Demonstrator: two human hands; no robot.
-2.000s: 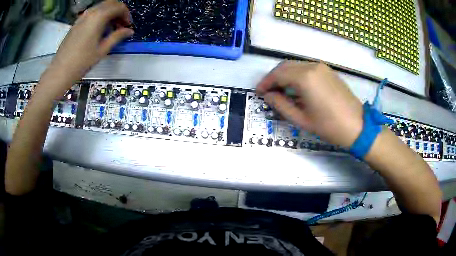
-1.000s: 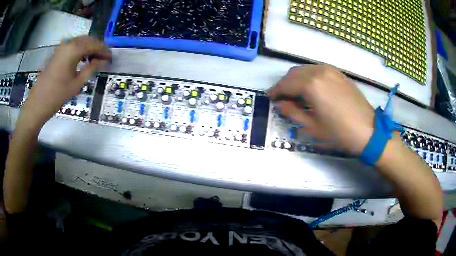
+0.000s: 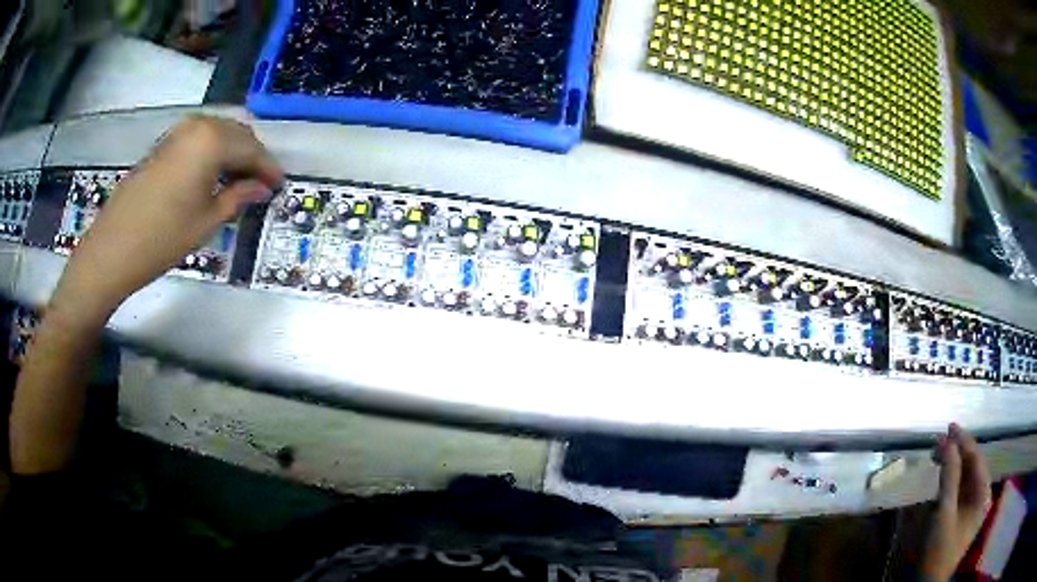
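A circuit board panel (image 3: pixel 426 259) lies in the line before me, with yellow-topped transformers along its back edge and blue capacitors in its middle. My left hand (image 3: pixel 188 205) is over the left end of this panel and the panel beside it, fingertips together near the back left corner. Whether it holds a small part cannot be told. My right hand (image 3: pixel 964 483) is low at the right, by the line's front edge, partly cut off by the dark sleeve and shadow; its hold is unclear. Another panel (image 3: pixel 756 301) lies to the right.
A blue bin (image 3: pixel 421 110) of black leaded parts stands behind the line. Right of it is a white board (image 3: pixel 682 108) with rows of yellow transformers. A dark pad (image 3: pixel 654 466) and small loose parts (image 3: pixel 805 480) lie on the front ledge.
My right hand has moved from over the right panel down to the front right, uncovering that panel. My left hand has shifted right and slightly down, to the panel's left end.
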